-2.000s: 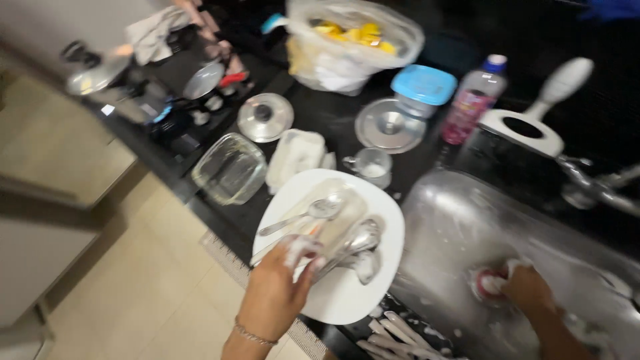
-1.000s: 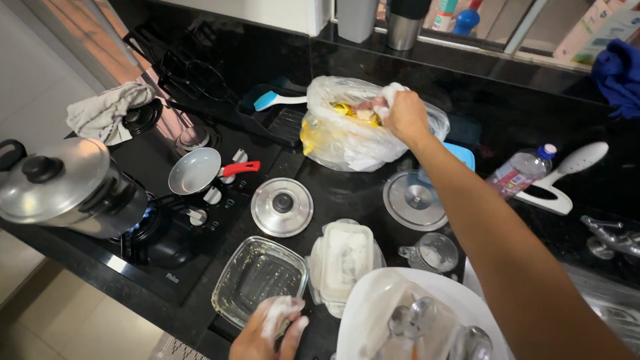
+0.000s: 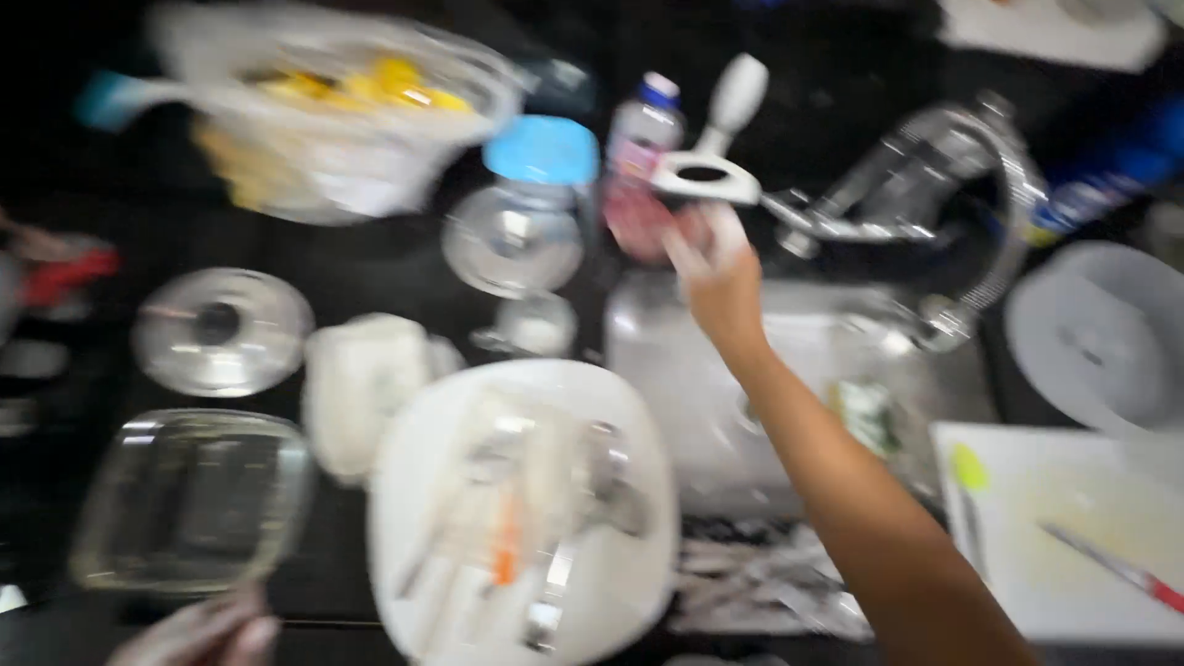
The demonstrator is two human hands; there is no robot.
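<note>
My right hand (image 3: 721, 268) reaches over the far edge of the steel sink (image 3: 684, 398), beside a bottle of pink liquid with a blue cap (image 3: 638, 176) and below a white handled tool with an oval opening (image 3: 708, 176). Blur hides whether its fingers hold or touch anything. At the lower left, my left hand (image 3: 203, 634) is by the near rim of a clear glass dish (image 3: 194, 499); whether it grips the rim is unclear. A white plate (image 3: 638, 555) with spoons and other utensils lies between the hands.
A plastic bag with yellow contents (image 3: 342, 139), steel lids (image 3: 222, 328), a blue-lidded container (image 3: 541, 150), a glass cup (image 3: 535, 324) and white containers (image 3: 365, 393) stand on the black counter. Right are the faucet (image 3: 1008, 176) and a cutting board with a knife (image 3: 1027, 555).
My right hand has left the plastic bag and moved right to the sink's far edge. My left hand stays near the glass dish. The view has swung right.
</note>
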